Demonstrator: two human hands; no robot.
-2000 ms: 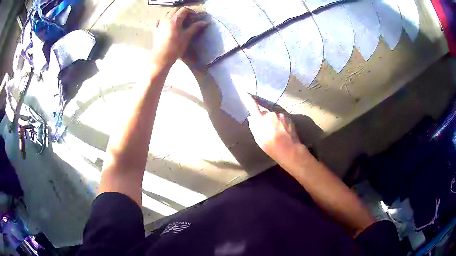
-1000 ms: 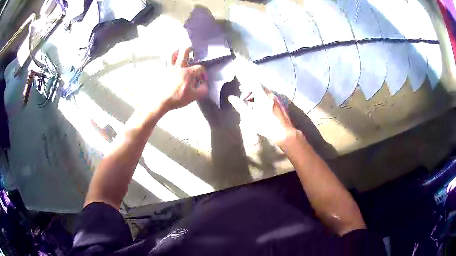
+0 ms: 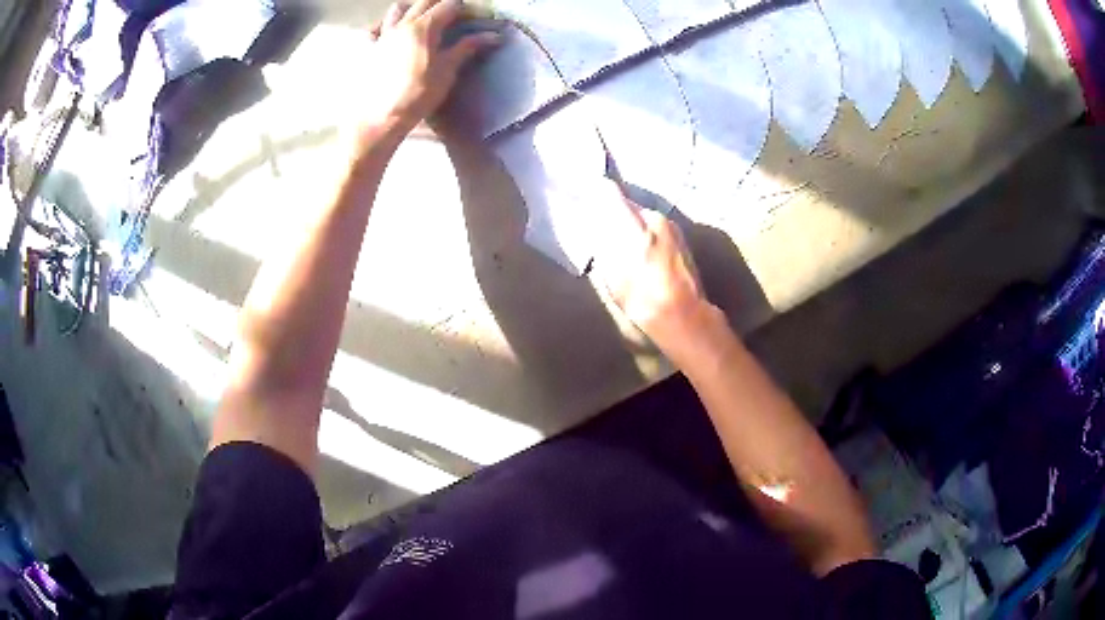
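Grey-white sewn panels [image 3: 794, 73] overlap like fish scales in a row towards the upper right. A dark seam line [image 3: 660, 51] runs across them. The end panel [image 3: 543, 208] lies at the row's left end, its seam meeting that line. My left hand [image 3: 427, 55] is at this panel's upper left edge, thumb and fingers around the edge, partly in shadow. My right hand [image 3: 654, 273] is at its lower right side. Strong glare hides the right fingertips, so their grip is unclear. No iron shows.
Loose white and dark pieces [image 3: 206, 36] lie at the upper left. Small thin tools or wires [image 3: 58, 285] lie at the far left. The beige table cover [image 3: 836, 206] has creases and strong shadows. A red edging [image 3: 1076, 55] is at the upper right. Dark and white cloth heaps [image 3: 969, 503] lie below the table.
A second ago both hands held a panel left of the row; now it lies against the row's end. The left hand has moved up in the picture, and the view has shifted.
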